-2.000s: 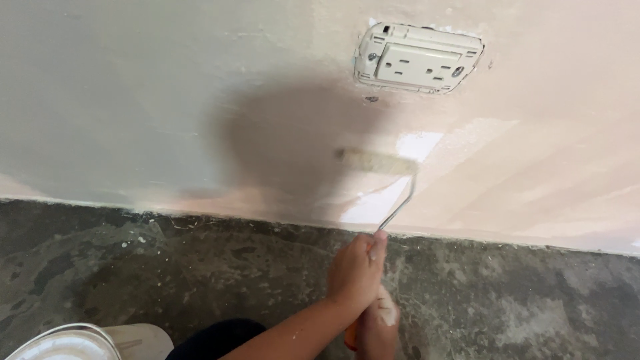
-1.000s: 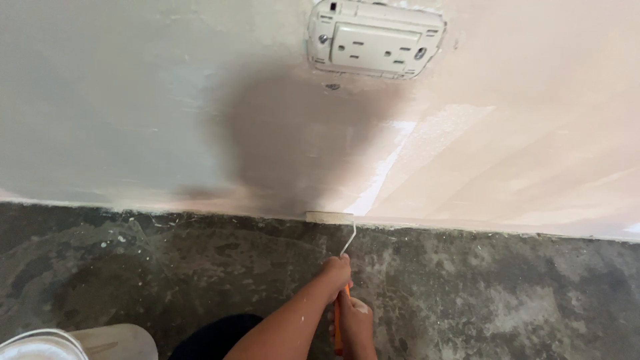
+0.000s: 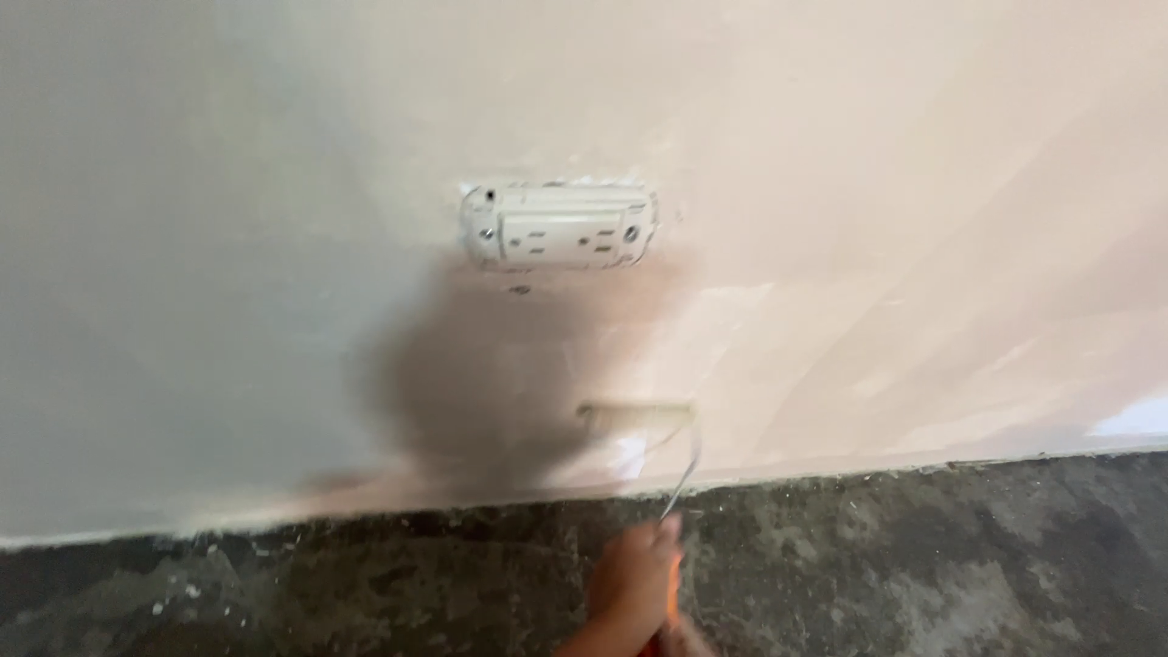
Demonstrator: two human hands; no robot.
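A small paint roller [image 3: 639, 416] with a pale sleeve lies across the lower part of the painted wall [image 3: 867, 274], a little above the floor and below the electrical outlet. Its bent wire frame runs down from the sleeve's right end to an orange handle [image 3: 673, 589]. My left hand [image 3: 634, 575] is closed around the upper part of the handle, near the wire. Lower down, my right hand [image 3: 686, 639] grips the handle's lower part and is cut off by the bottom edge of the view. The roller is blurred.
A white double outlet [image 3: 561, 228] without a cover plate is set in the wall above the roller. A small dark mark shows just under it. A stained concrete floor [image 3: 912, 566] meets the wall along a rough, pale edge. A dark shadow falls on the wall.
The roller has gone from the wall's bottom edge, where it was one second ago, up onto the wall. Both hands still hold its handle. The view has shifted, and the bucket has left it.
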